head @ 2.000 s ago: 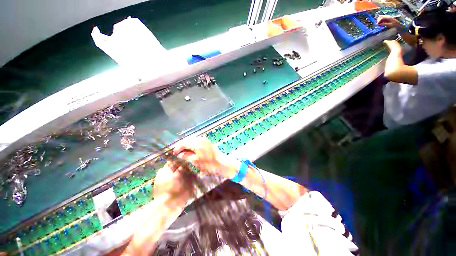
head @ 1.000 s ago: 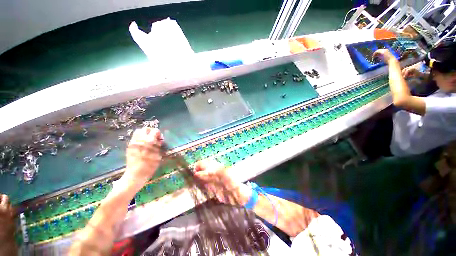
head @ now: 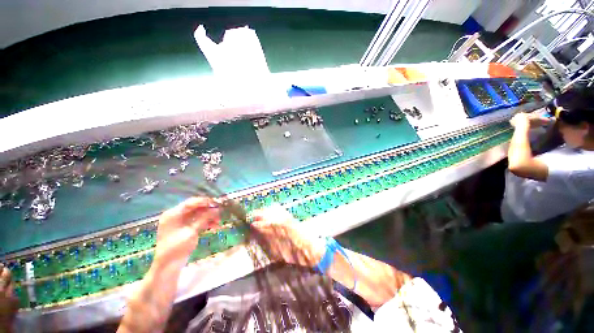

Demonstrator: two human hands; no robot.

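Note:
Long green circuit boards (head: 365,175) with rows of small blue parts run diagonally in front of me. My left hand (head: 185,221) is over the board rows at centre-left, fingertips bent together near the far rail; whether it holds a part is too small to tell. My right hand (head: 277,234), with a blue strap (head: 328,255) on the wrist, is over the boards' near edge, just right of my left hand. Dark strands blur across its fingers, so its grip is hidden. Silvery leaded components (head: 179,138) lie in loose heaps on the green mat (head: 111,211).
A clear sheet (head: 293,146) lies on the mat, with small dark pieces (head: 306,118) along its far edge. Blue bins (head: 485,97) stand at the far right beside a person (head: 544,159). A white sloping ledge (head: 84,110) bounds the mat. Part of another hand (head: 6,289) shows at the left edge.
My left hand has come back from the component heap to the boards, near my right hand. The right hand stays over the boards' near edge. The view has shifted, and the neighbour's raised arm is lower.

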